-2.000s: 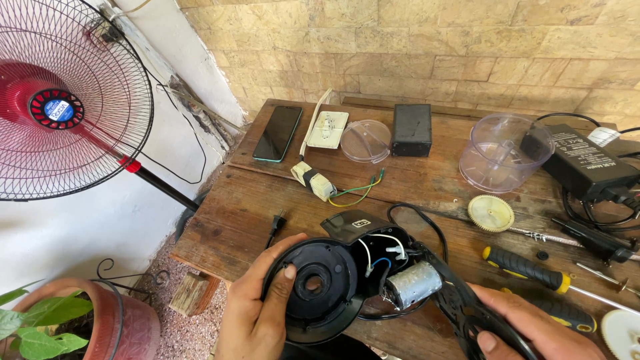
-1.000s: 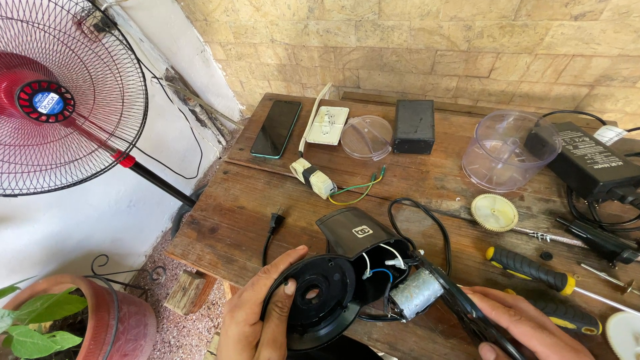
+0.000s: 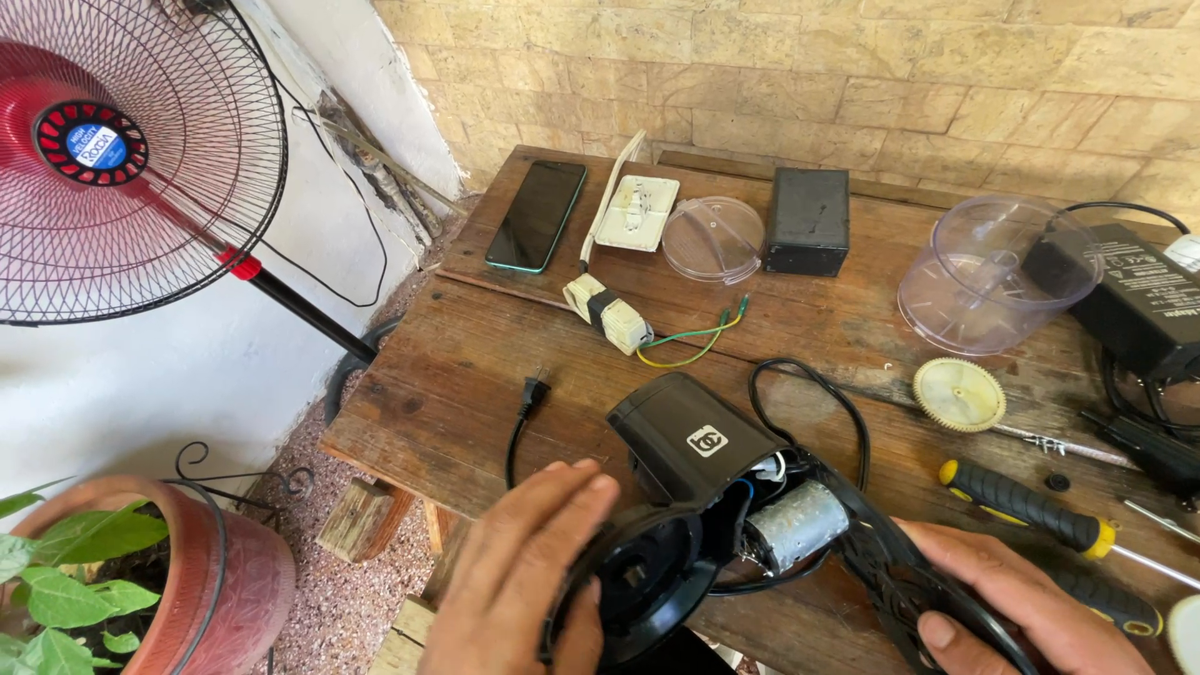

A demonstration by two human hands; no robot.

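Observation:
My left hand (image 3: 525, 572) grips the left rim of a black round plastic housing part (image 3: 656, 581) of an opened small appliance, thumb over the rim. My right hand (image 3: 1012, 600) holds a black openwork plastic cover (image 3: 895, 572) at the right. Between them lies a silver cylindrical motor (image 3: 797, 527), with white and blue wires beside it. The dark brown housing (image 3: 694, 441) with a white logo rests behind. A black power plug (image 3: 532, 398) on its cord lies left of the housing, and a black cord (image 3: 853, 403) loops behind and to the right.
Behind stand a phone (image 3: 536, 216), a white plate (image 3: 637, 214), a taped connector (image 3: 607, 314), a clear lid (image 3: 714, 239), a black box (image 3: 808, 222) and a clear container (image 3: 998, 272). At right lie a gear (image 3: 958, 394), screwdrivers (image 3: 1031, 511) and an adapter (image 3: 1139, 300). A fan (image 3: 94, 145) stands left.
The brown housing is turned so that more of its logo side shows than two seconds ago. My left hand's fingers have lifted and spread, with the thumb still at the round part's rim.

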